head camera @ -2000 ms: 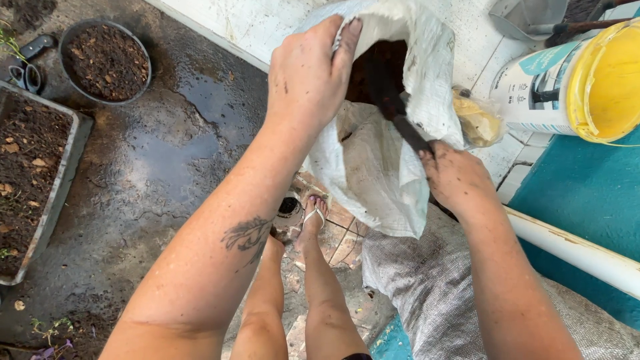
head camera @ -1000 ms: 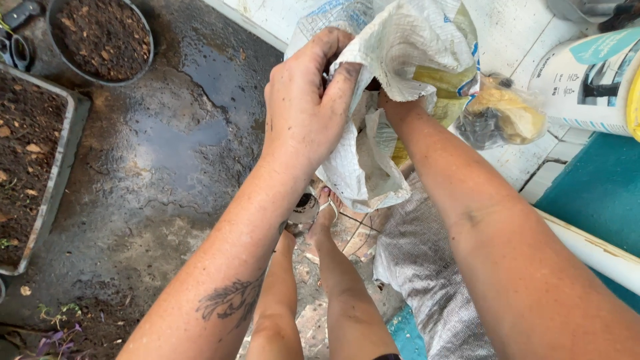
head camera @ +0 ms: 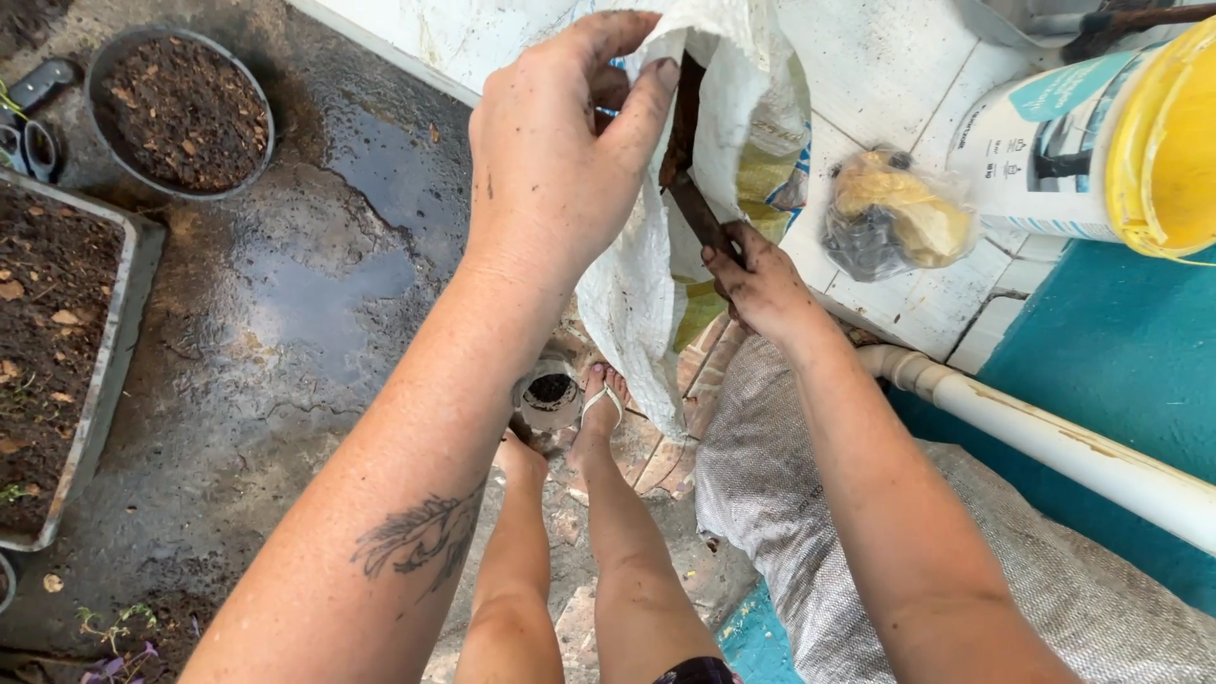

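My left hand [head camera: 570, 142] pinches the rim of a white woven plastic sack [head camera: 632, 285] and holds its mouth up. In my right hand [head camera: 765, 285] is the handle of a dark, soil-stained hand tool [head camera: 701, 214], probably a trowel. Its far end reaches into the sack's mouth and is partly hidden by the fabric and my left fingers. Soil marks both hands. Right of the sack, a clear plastic bag [head camera: 893, 217] with yellow and dark contents lies on white tiles.
A round pot of soil [head camera: 185, 112] and a rectangular planter [head camera: 114, 351] stand at left. At right are a white and yellow bucket [head camera: 1054, 142], a white pipe [head camera: 1064, 432] and a grey woven sack [head camera: 760, 456]. A small container [head camera: 551, 389] stands beside my feet on the floor.
My right hand was deep inside the sack one second ago; now it is out at the sack's side, with the tool's handle showing. My left hand still holds the rim.
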